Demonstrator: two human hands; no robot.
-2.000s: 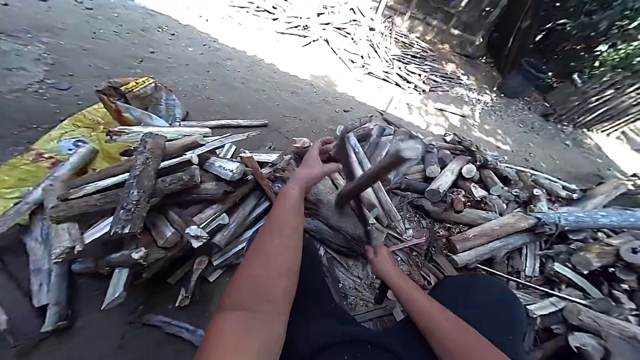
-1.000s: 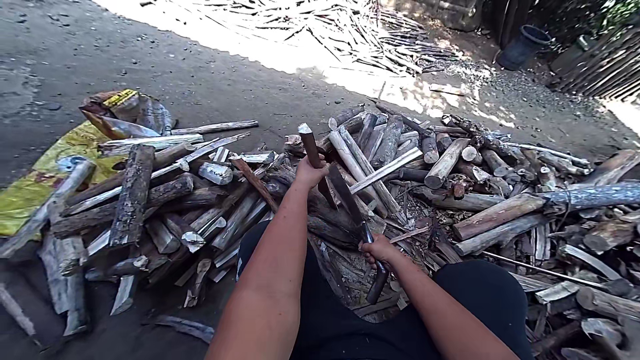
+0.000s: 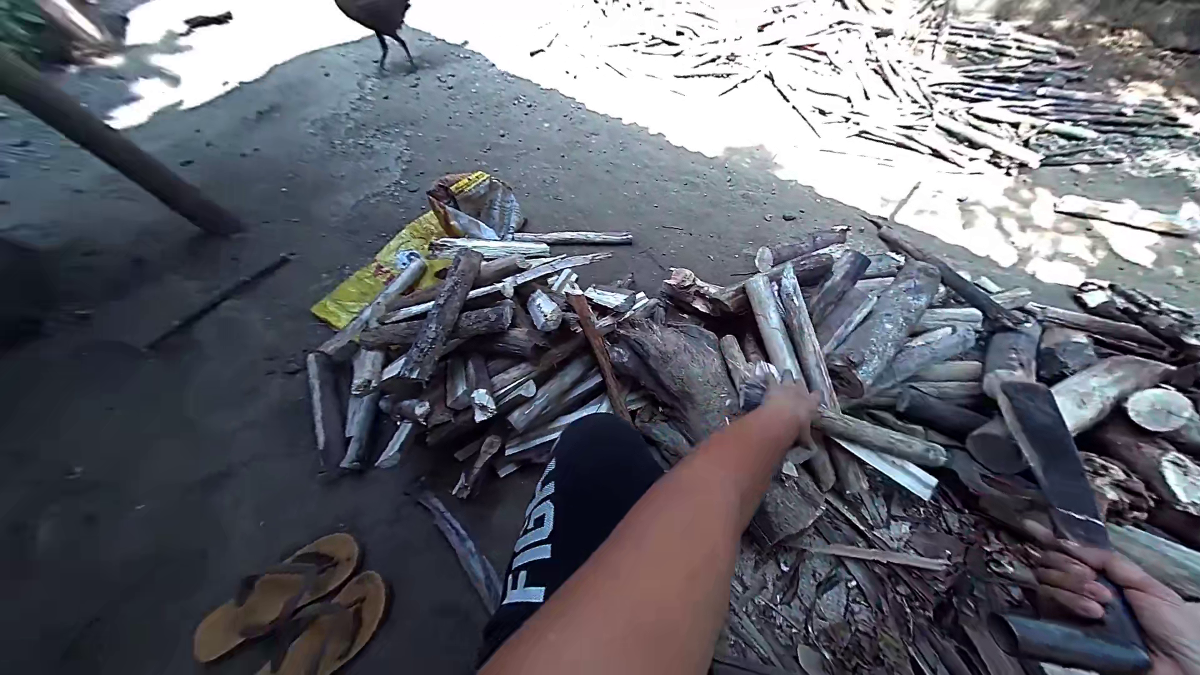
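At the middle right, my left hand is closed around a short stick of firewood, over split and round pieces. My right hand grips a machete at the lower right edge, its broad dark blade slanting up and left across the logs. A thick, rough log lies just left of my left hand. Piled firewood spreads to the left of it, and more round logs lie beyond the blade. The left hand's fingers are partly hidden.
A yellow printed sack lies behind the left pile. Sandals are at the lower left. A slanting pole stands at upper left, a bird beyond. Thin sticks lie in the sun; wood chips cover the ground near my right hand.
My hands have moved apart; earlier they were close together, the left on an upright piece of wood and the right on the machete. The view has swung left.
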